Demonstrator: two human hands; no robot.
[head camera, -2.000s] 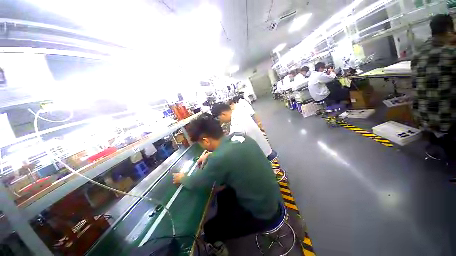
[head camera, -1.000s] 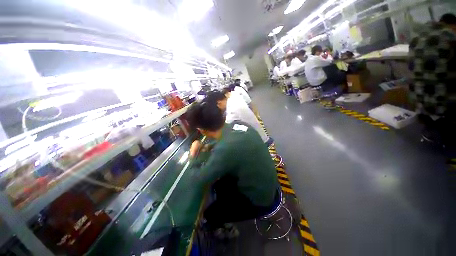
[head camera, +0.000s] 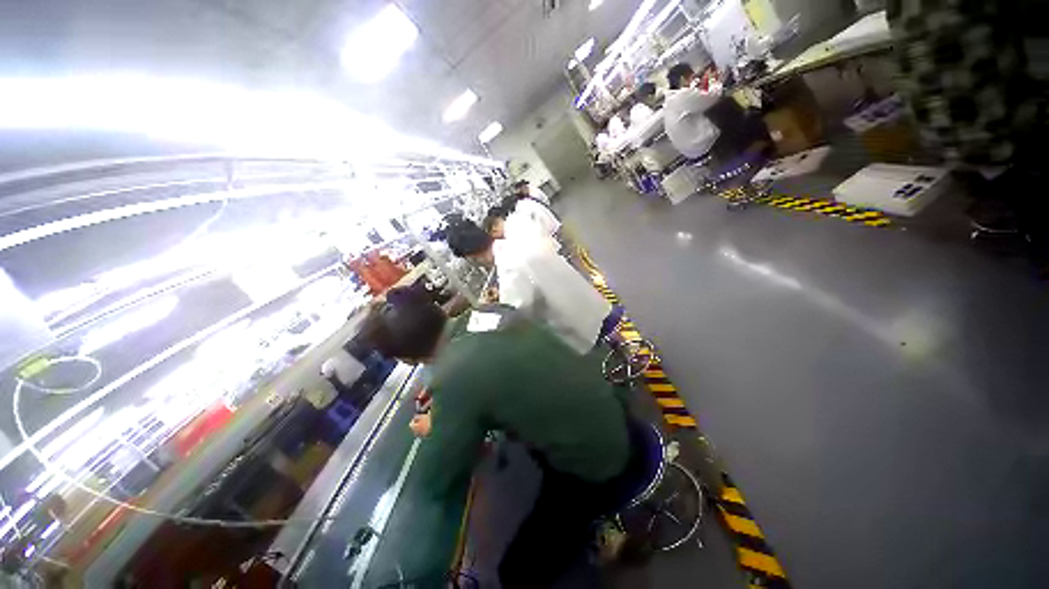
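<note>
Neither of my hands is in the picture. Nearest in front of me is the green bench (head camera: 385, 489) with a pale metal strip (head camera: 389, 506) along it. A small dark item (head camera: 364, 538) lies beside the strip, too small to name. A pale air hose (head camera: 173, 518) hangs in a loop at the left and runs down towards the bench.
A person in a dark green top (head camera: 529, 397) sits on a round stool (head camera: 665, 506) and leans over the bench. People in white sit beyond. Yellow-black tape (head camera: 736, 518) borders the grey floor (head camera: 851, 403). A white box (head camera: 891, 188) and a person in checks (head camera: 961, 81) are at the right.
The view has tilted and shifted. The person in green leans lower and further forward over the bench, one arm reaching down. The people in white show more.
</note>
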